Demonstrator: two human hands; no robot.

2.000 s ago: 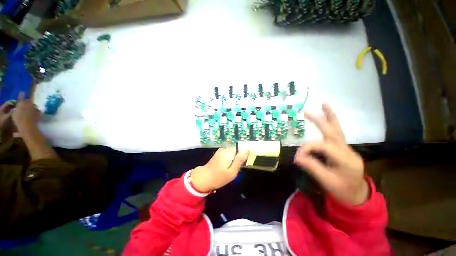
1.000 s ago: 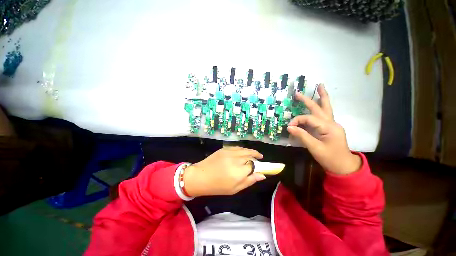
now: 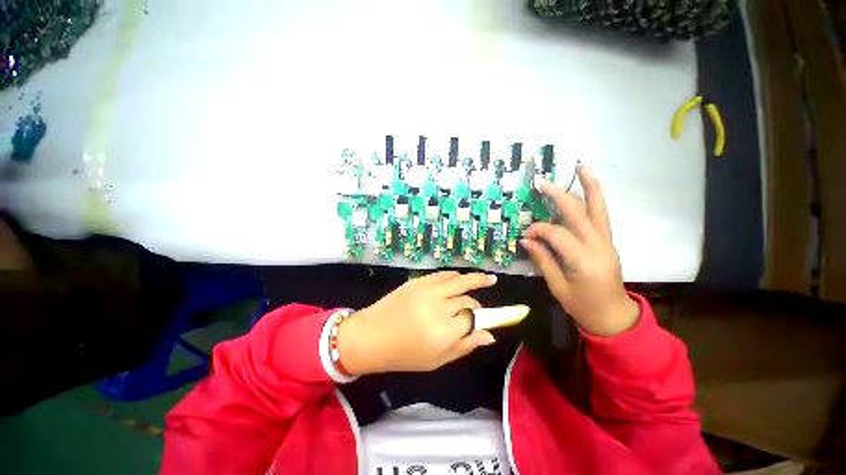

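A green-and-white PCB panel (image 3: 445, 209) lies flat on the white sheet in front of me, with several black bars standing out along its far row. My left hand (image 3: 413, 325) is below the panel's near edge and holds a pale yellow-white backing paper (image 3: 501, 317) between its fingers. My right hand (image 3: 584, 255) is at the panel's right end, thumb and index finger close together at the boards, other fingers spread. Whether a small piece is between those fingertips cannot be seen. A thin dark lead wire shows by the raised fingers.
Yellow-handled cutters (image 3: 698, 121) lie open at the right edge of the white sheet (image 3: 232, 121). Stacked dark PCB panels (image 3: 640, 14) stand at the far right. A heap of loose boards (image 3: 37, 32) and small blue parts (image 3: 29, 136) lie at far left. A blue stool (image 3: 167, 343) is below.
Since two seconds ago my right hand has moved in from beside the panel to its right end. My left hand has turned, and the backing paper now shows narrow. The view has shifted.
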